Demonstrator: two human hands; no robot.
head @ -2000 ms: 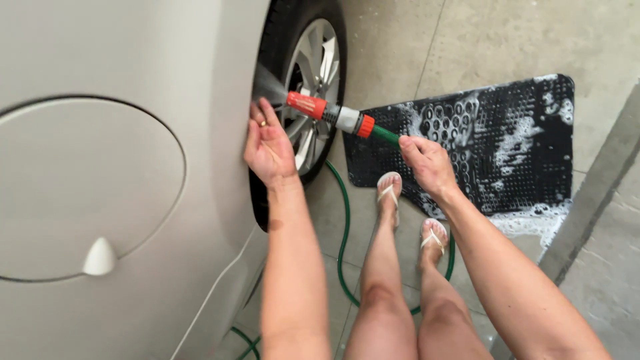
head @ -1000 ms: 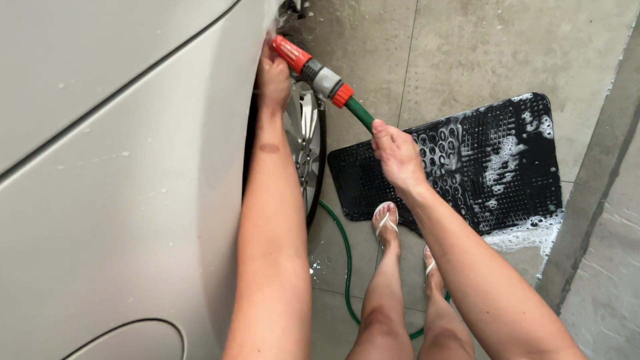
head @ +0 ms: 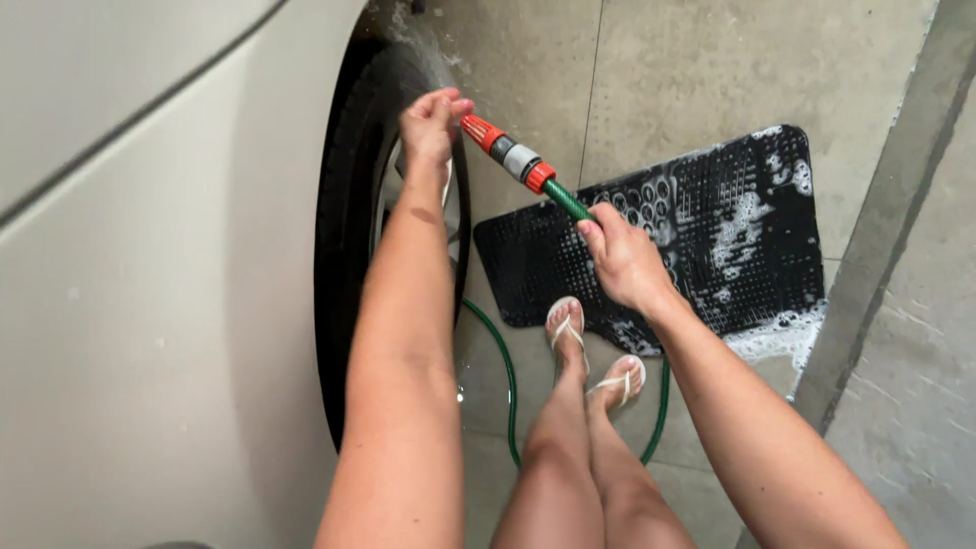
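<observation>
My right hand grips the green garden hose just behind its red and grey spray nozzle. Water sprays from the nozzle tip up and left, toward the top of the car tyre. My left hand is at the nozzle tip, fingers bent and close together, beside the spray; whether it touches the nozzle I cannot tell. Behind my left forearm the alloy wheel is partly hidden. The pale car body fills the left side.
A black rubber car mat with suds lies on the tiled floor, just beyond my feet in white flip-flops. Foam spreads at its lower right edge. The hose loops over the floor around my legs. A grey strip crosses the floor at right.
My left hand has gone from beside the wheel arch to the nozzle tip, now more in the open. The spray shows more plainly than one second ago. The view has shifted.
</observation>
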